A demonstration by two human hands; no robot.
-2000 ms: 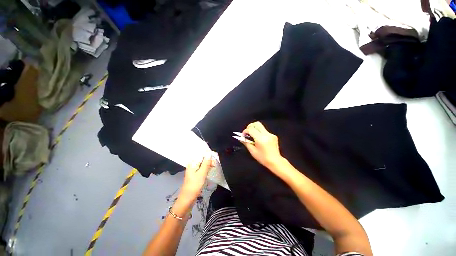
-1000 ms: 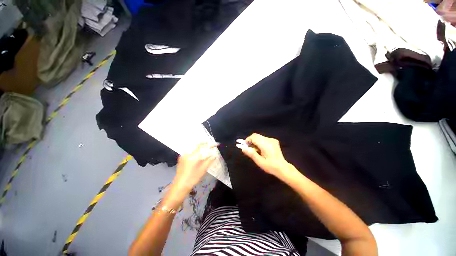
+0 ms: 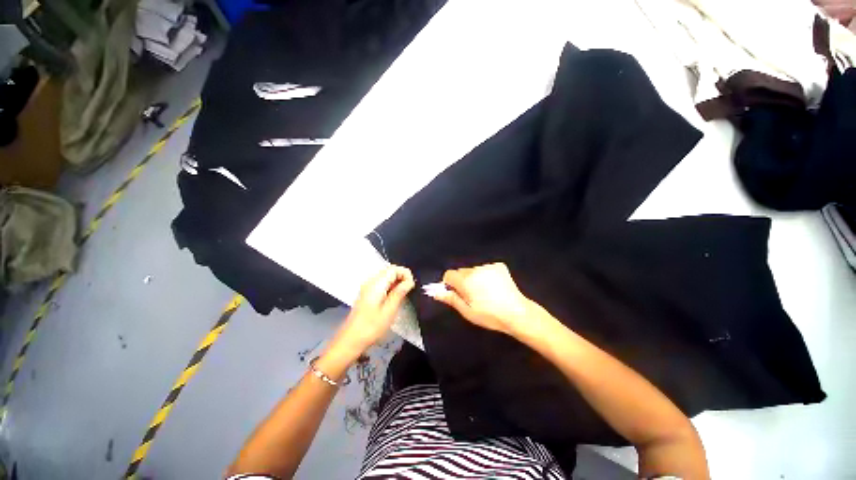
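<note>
Black shorts (image 3: 582, 253) lie spread on the white table (image 3: 347, 178), the two legs pointing to the upper right and right. My left hand (image 3: 380, 298) pinches at the waist edge of the shorts, near the table's front corner; what exactly is between its fingers is too small to tell. My right hand (image 3: 483, 295) rests just right of it over the cloth, closed on small silvery snips (image 3: 435, 290) whose tips point toward my left fingertips. The snips' handles are hidden by my fingers. A pale thread line (image 3: 378, 245) shows on the waist edge.
A heap of black garments (image 3: 239, 202) with white slits hangs at the table's left side. Dark garments (image 3: 779, 155) with a brown piece (image 3: 762, 89) and whitish cloth lie at the far right. The grey floor has yellow-black tape (image 3: 185, 384) and thread scraps.
My right hand and the snips have moved down and left toward the waist edge. My left hand has risen slightly, and the hands are now closer together. The shorts lie much as before.
</note>
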